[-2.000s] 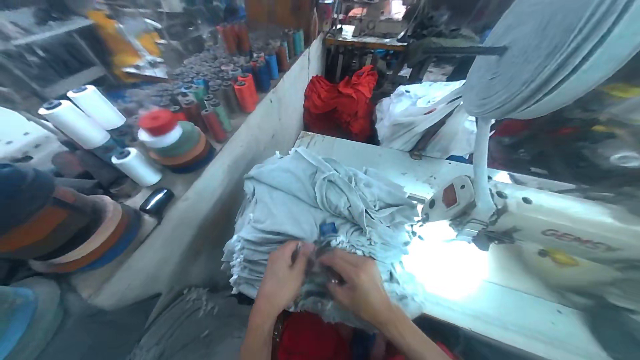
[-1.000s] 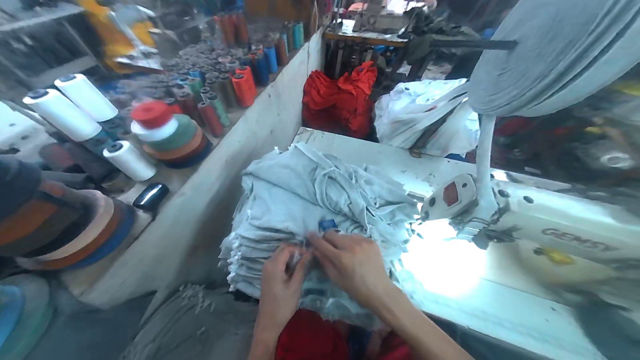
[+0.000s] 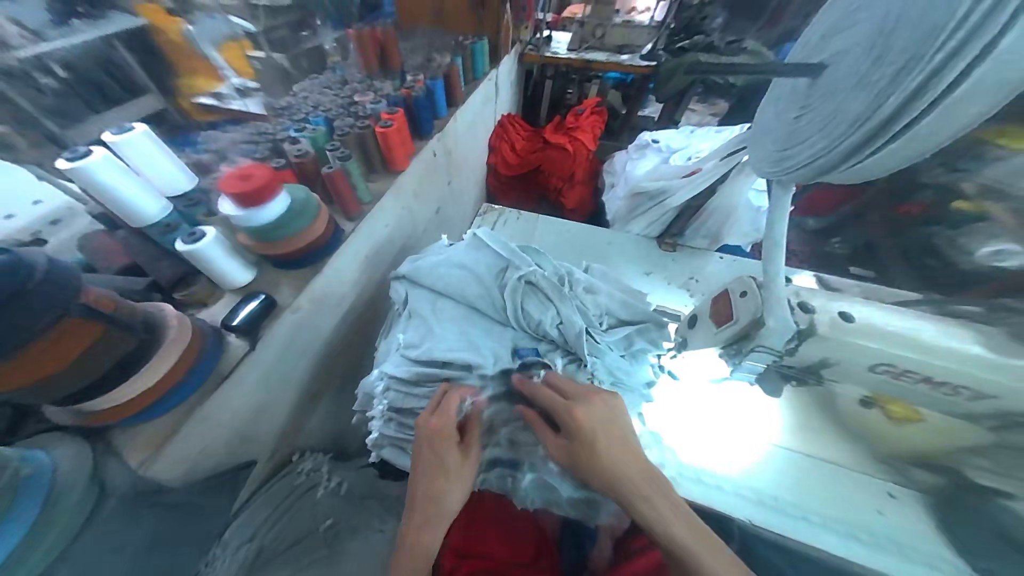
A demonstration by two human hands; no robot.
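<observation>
A thick stack of light grey fabric garments (image 3: 456,312) lies on the white sewing machine table. Over its near edge, my left hand (image 3: 448,436) pinches a bit of the grey cloth between thumb and fingers. My right hand (image 3: 580,428) is close beside it, its fingertips at a dark opening or fold in the cloth; whether they grip it is unclear. Just above those fingertips a small blue label (image 3: 528,354) shows on the fabric. To the right stands an industrial sewing machine (image 3: 896,360) with its lamp lit, and a grey fabric strip runs down to it from a large roll (image 3: 872,96).
A pale partition (image 3: 352,312) borders the table on the left, with white thread cones (image 3: 216,258) and stacked tape rolls (image 3: 276,216) beyond it. Red cloth (image 3: 548,160) and white cloth (image 3: 680,180) are heaped behind the table. Darker grey fabric (image 3: 320,520) lies at the lower left.
My hands, close together at the blue label one second ago, are now farther apart. The left hand has moved left and down, and the right hand a little down. The stack has stayed in place.
</observation>
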